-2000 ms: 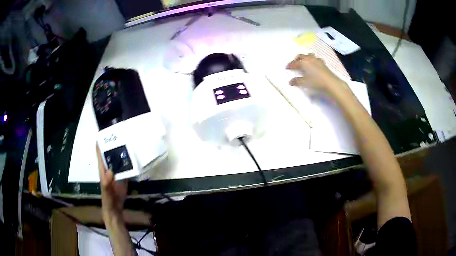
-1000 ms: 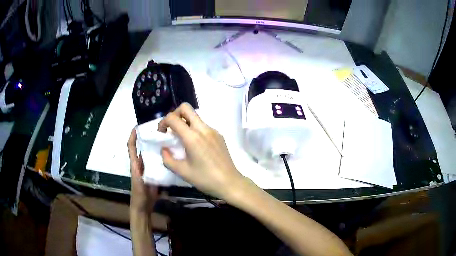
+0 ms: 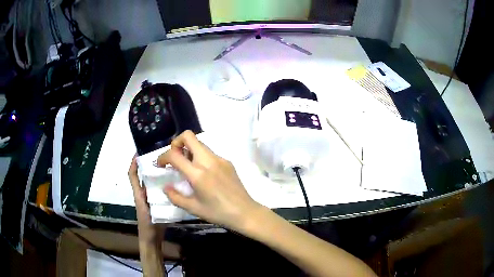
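Observation:
A white camera with a black head and a ring of small LEDs (image 3: 165,116) lies at the left of the white sheet, head away from me. My left hand (image 3: 142,200) holds its white base from the left side. My right hand (image 3: 208,181) is over the white shell, its fingers bent around a crumpled white cloth (image 3: 177,183) pressed on the shell. The lens panel is hidden under them. A second white camera (image 3: 292,138) stands mid-table, its panel lights glowing and its black lead running over the front edge.
The monitor (image 3: 260,27) stands at the far edge. A thin pale stick (image 3: 345,142), paper sheets (image 3: 392,157), a printed sheet (image 3: 376,93) and a white card (image 3: 390,77) lie at right. A clear film (image 3: 227,81) lies behind the cameras. A carton (image 3: 73,251) is below the front edge.
My right hand has come from the papers at right onto the left camera, now with the white cloth. The left camera's LED ring has turned into fuller view. The view has shifted.

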